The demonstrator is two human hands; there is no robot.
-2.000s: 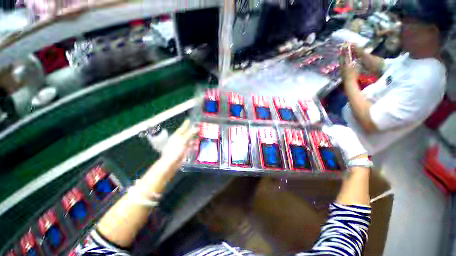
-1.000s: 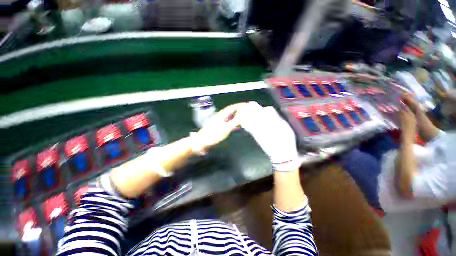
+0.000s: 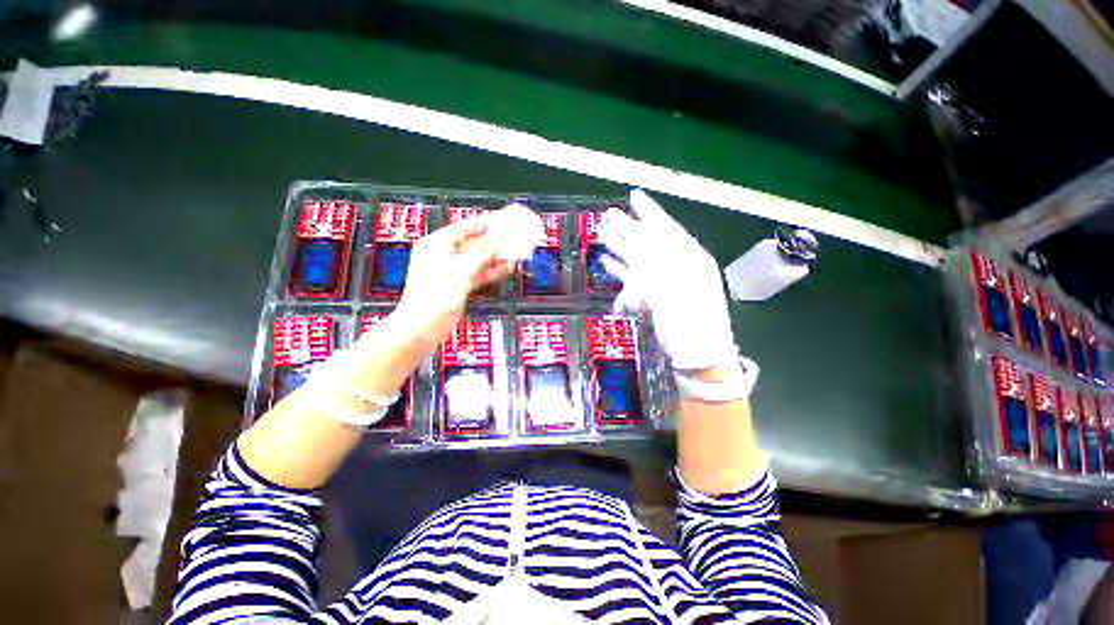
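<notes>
A clear plastic tray (image 3: 259, 366) lies in front of me with two rows of red phones or housings (image 3: 467, 379); their screens are dark blue, and two in the near row glare white. My left hand (image 3: 442, 278), its fingers bare, is over the far row and pinches a small white wad (image 3: 519, 230), perhaps a cloth. My right hand (image 3: 679, 287), in a white glove, is over the tray's far right corner with fingers apart and nothing visible in it. The hands are apart and partly hide the phones below.
A white bottle (image 3: 767, 266) with a silvery top is right of the tray on the dark green bench. Another tray (image 3: 971, 366) of red phones lies at the far right. A green belt with a white rail (image 3: 538, 147) runs behind. Thin dark tool (image 3: 44, 215) at left; brown cardboard (image 3: 61, 452) below the bench edge.
The view has turned down to the left. The tray I carried two seconds ago lies at the right with other phones. My hands, together one second ago, are now apart over the left tray.
</notes>
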